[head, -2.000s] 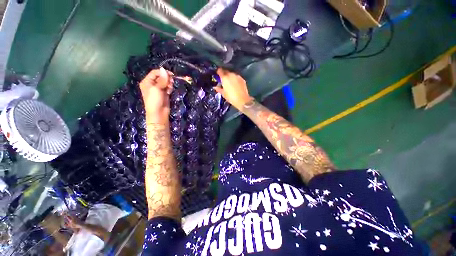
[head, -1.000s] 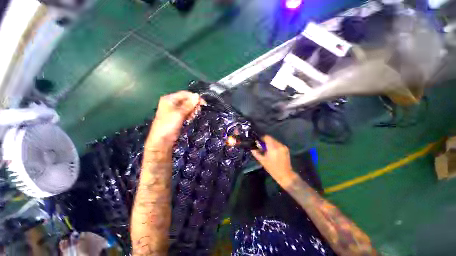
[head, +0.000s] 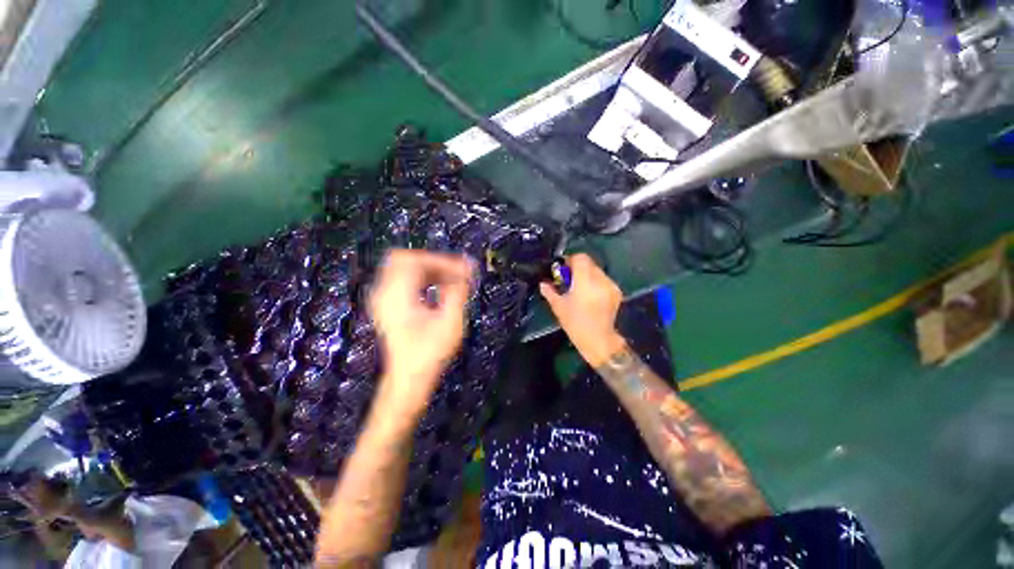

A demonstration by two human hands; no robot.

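Observation:
Glossy black plastic parts trays (head: 300, 322) with rows of round pockets lie stacked in front of me. My right hand (head: 586, 298) is closed around a slim dark tool that looks like the electric screwdriver (head: 559, 273), at the trays' right edge. Its far end points left over the trays and is hard to make out. My left hand (head: 423, 306) is blurred above the middle of the trays, fingers curled and apart from the tool. Whether it holds anything small cannot be told.
A white desk fan (head: 69, 291) stands at the left. A pale metal arm (head: 767, 139), a white-and-black fixture (head: 667, 95) and coiled black cable (head: 712, 239) are beyond my right hand. An open carton (head: 965, 306) is far right. Another person's hand (head: 50, 500) shows lower left.
My left hand has moved from the trays' far edge down and towards me, over the pockets. My right hand stays closed on the dark tool. The camera view has shifted.

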